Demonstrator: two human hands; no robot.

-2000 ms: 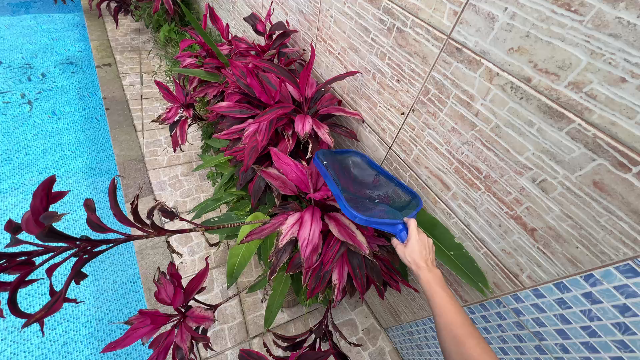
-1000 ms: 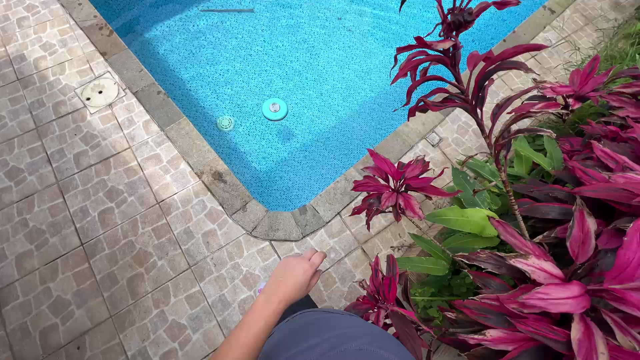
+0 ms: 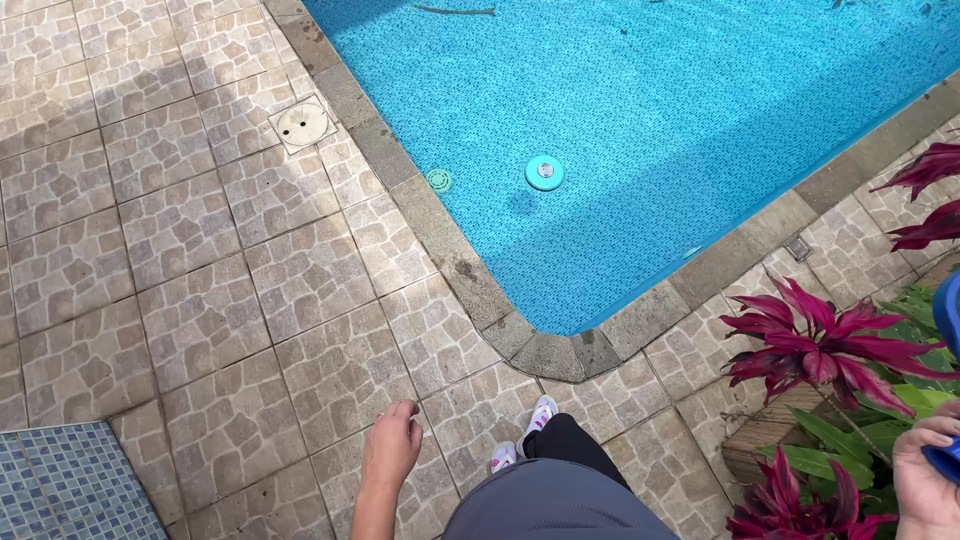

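Observation:
At the right edge, my right hand (image 3: 926, 469) grips the blue plastic handle (image 3: 946, 456) of a pool skimmer net; only part of its blue frame (image 3: 949, 311) shows, and the mesh is out of view. My left hand (image 3: 394, 442) hangs over the paving at the lower middle, holding nothing, its fingers loosely curled. Beyond my hands lies the corner of a swimming pool (image 3: 600, 225). A round turquoise float (image 3: 544, 172) sits in the water near the left pool wall, and a dark stick (image 3: 455, 10) shows at the top.
Stone coping (image 3: 551, 356) edges the pool. Magenta-leaved plants (image 3: 821, 352) stand in a bed with a wooden-looking border (image 3: 757, 442) at the right. A round cover (image 3: 303, 124) is set in the paving at the left. A blue mosaic-tiled block (image 3: 71, 480) occupies the lower left corner.
The view has swung from the plants and wall to the pool corner. The skimmer net, fully seen two seconds ago, is now mostly past the right edge, still in my right hand.

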